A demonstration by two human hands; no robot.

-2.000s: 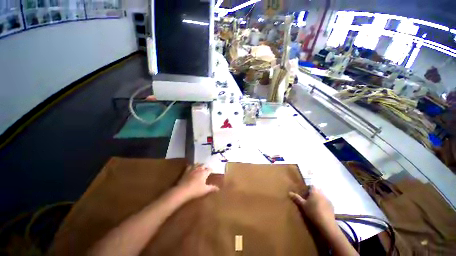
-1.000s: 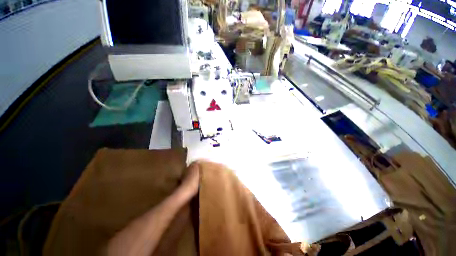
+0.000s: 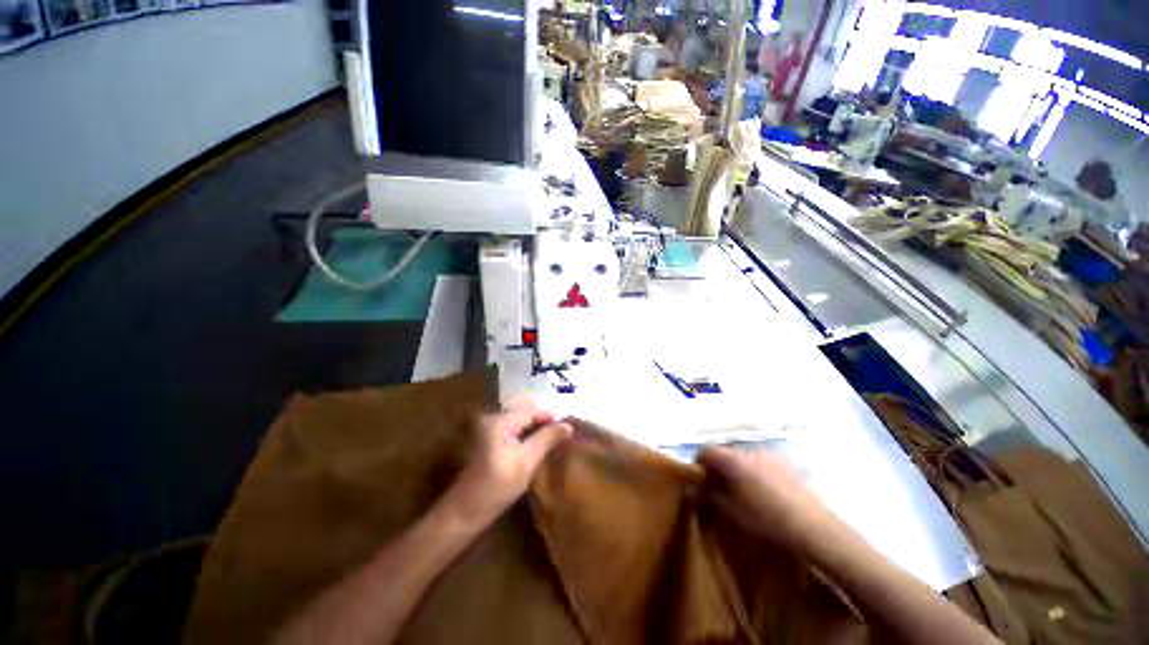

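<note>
A large brown bag body (image 3: pixel 378 504) hangs over the lap, its top edge at the front of the white table. My left hand (image 3: pixel 510 456) pinches the cloth edge just in front of the sewing machine head (image 3: pixel 570 302). My right hand (image 3: pixel 750 489) grips the same cloth's top edge further right, and folds run down between the hands. The needle area (image 3: pixel 561 378) shows small dark parts with no cloth under them. A pale-brown strap (image 3: pixel 126 580) hangs at lower left, partly hidden.
Thread snips (image 3: pixel 687 381) lie on the white table (image 3: pixel 844 466). A control screen (image 3: pixel 447 82) stands behind the machine at left. A teal cloth (image 3: pixel 365 277) lies left of the machine. Waiting brown bags (image 3: pixel 1058 542) lie at right, beside a long pale bench (image 3: pixel 882 271).
My right hand has come back up into clear view and grips the cloth edge. The right part of the cloth is lifted and folded differently. My left hand has moved slightly relative to the edge.
</note>
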